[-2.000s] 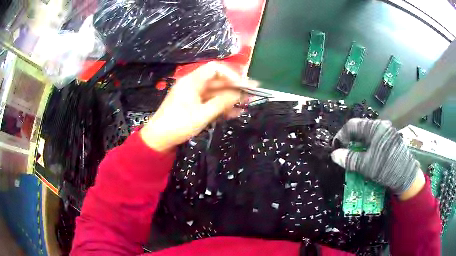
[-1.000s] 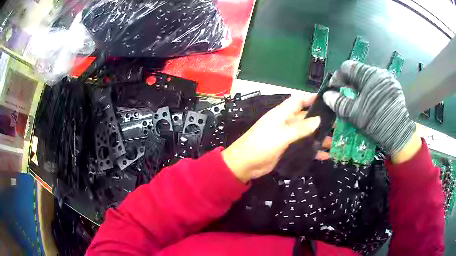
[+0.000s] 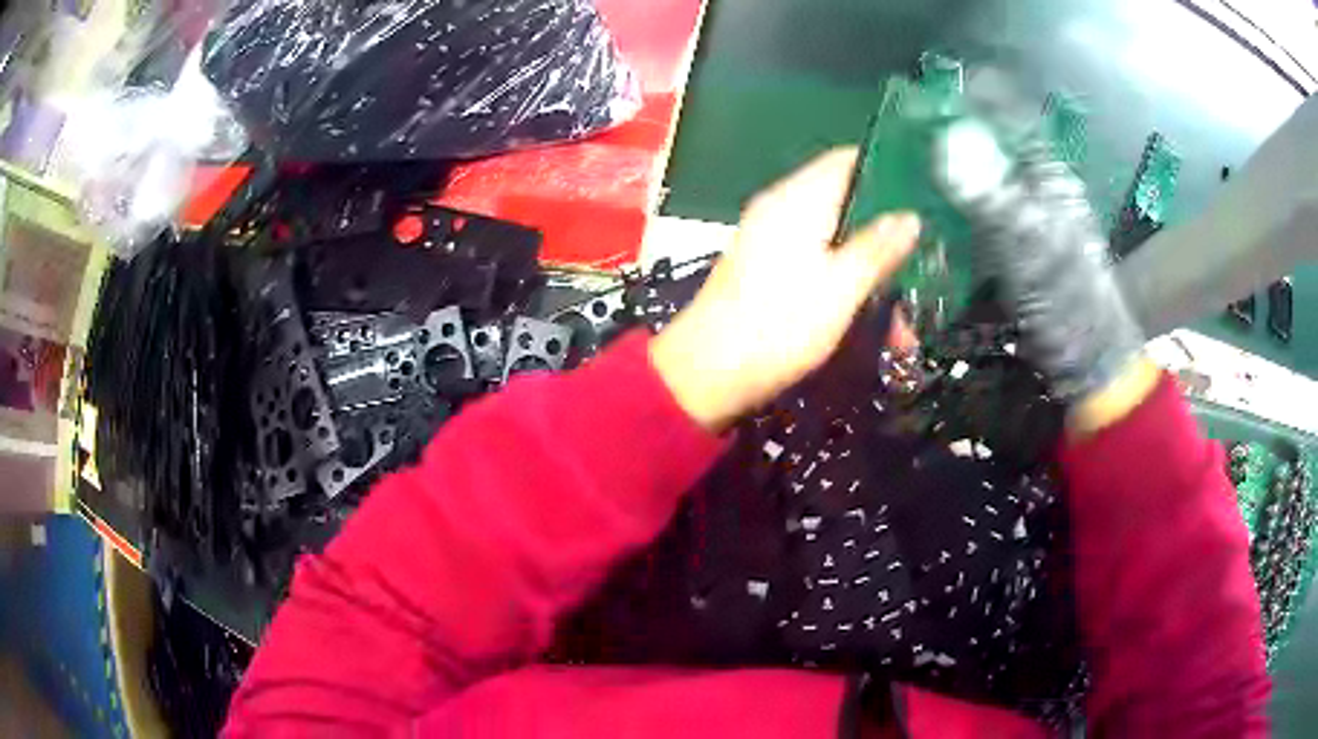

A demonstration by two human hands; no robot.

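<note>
My bare left hand (image 3: 773, 296) is at the middle, its fingers and thumb closed on a narrow part with a green circuit board (image 3: 885, 181) showing on it. My gloved right hand (image 3: 1034, 238) is blurred and lies over the right side of the green boards. More green board (image 3: 942, 267) shows between the hands; whether it is one board or several is blurred. Below lies the pile of black rubber keypads (image 3: 853, 563) with small white marks.
Black front covers (image 3: 441, 347) are heaped at left, below a shiny bag of black parts (image 3: 419, 72) on a red sheet (image 3: 578, 202). Part-built units (image 3: 1149, 188) lie on the green belt (image 3: 781, 87). A grey post (image 3: 1229, 231) crosses at right. Boards with fitted parts (image 3: 1279, 534) are far right.
My left hand has moved up and left with the part, which now shows green where black showed. My right hand has shifted slightly and blurred. The green boards below it have moved up.
</note>
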